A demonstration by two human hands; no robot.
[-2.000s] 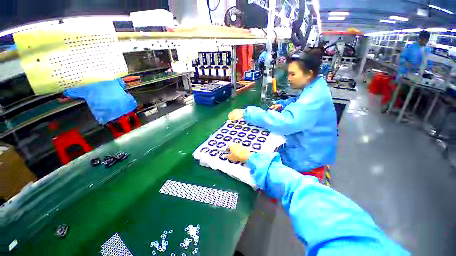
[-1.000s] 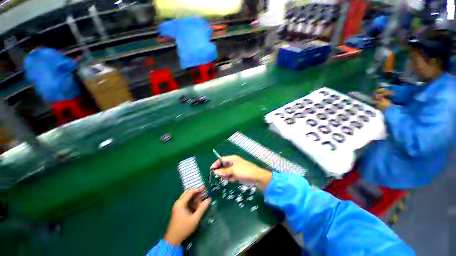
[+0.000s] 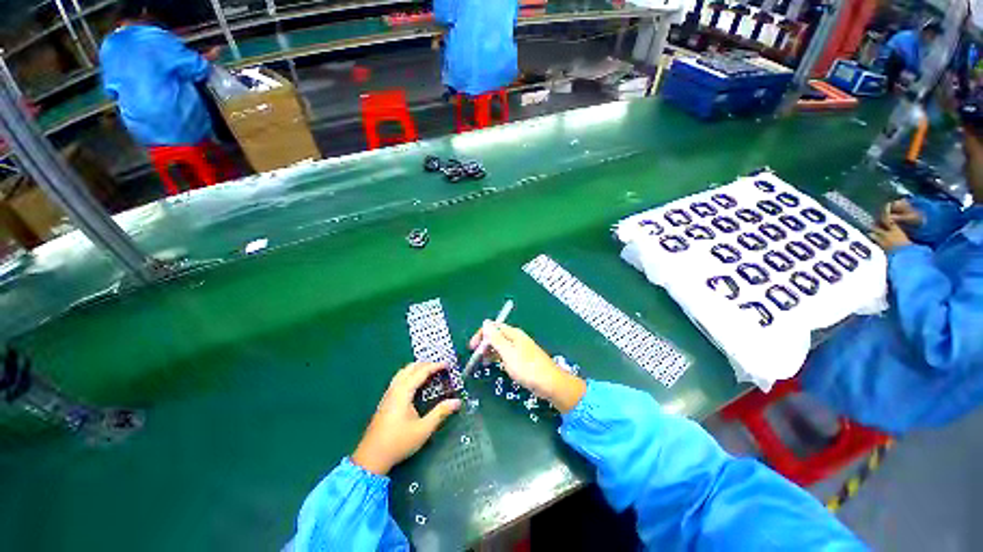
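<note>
My left hand [image 3: 399,423] holds a small black housing [image 3: 435,390] between thumb and fingers, over the lower end of the short adhesive sheet [image 3: 428,329]. My right hand [image 3: 520,361] holds tweezers [image 3: 492,331] like a pen, their tip down beside the housing and the sheet. Whether the tip holds a piece is too small to tell. Small white bits [image 3: 515,397] lie partly under my right hand. A longer adhesive sheet [image 3: 609,318] lies slanted to the right.
A white tray [image 3: 690,264] with rows of black housings stands at the right. A black clump [image 3: 461,170] and a single black part [image 3: 417,238] lie farther back. A blue box [image 3: 722,86] stands at the back right. A person [image 3: 927,280] sits at the right; others work behind.
My right arm came back from the tray to the short sheet, and my left hand came into view. Since the last earlier frame, the tweezers have come down closer to the housing. The view has turned right to left.
</note>
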